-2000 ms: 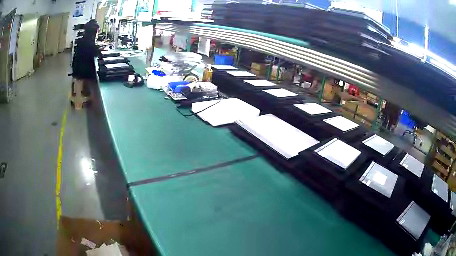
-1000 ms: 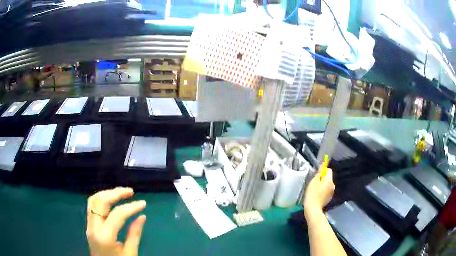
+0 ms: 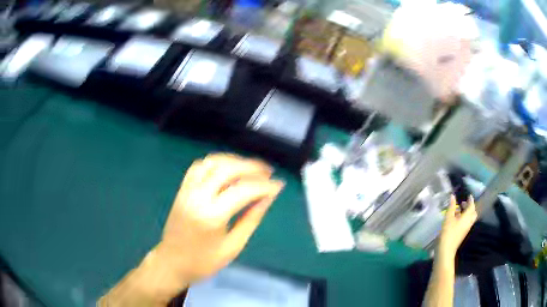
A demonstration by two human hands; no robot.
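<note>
The view is blurred. My left hand [image 3: 219, 213] is above the green mat at centre, fingers loosely curled, thumb near the forefinger, with nothing visible in it. Below it a closed silver-grey laptop [image 3: 249, 291] lies on a black foam pad, cut off by the bottom edge. My right hand [image 3: 457, 228] is at the right, beside the white tool holders [image 3: 423, 226]. A small bit of the yellow-handled tool [image 3: 445, 211] shows at its fingertips; the rest is hidden or blurred.
Closed laptops [image 3: 283, 117] lie in rows on black foam stacks at the back and left. A metal post [image 3: 414, 180] slants up between my hands. A white paper strip [image 3: 327, 207] lies left of it. More laptops [image 3: 466, 291] are at the lower right.
The view has swung left and down, bringing the near laptop into sight. My left hand's fingers are closer together. My right hand, with the yellow tool, is now beside the tool holders.
</note>
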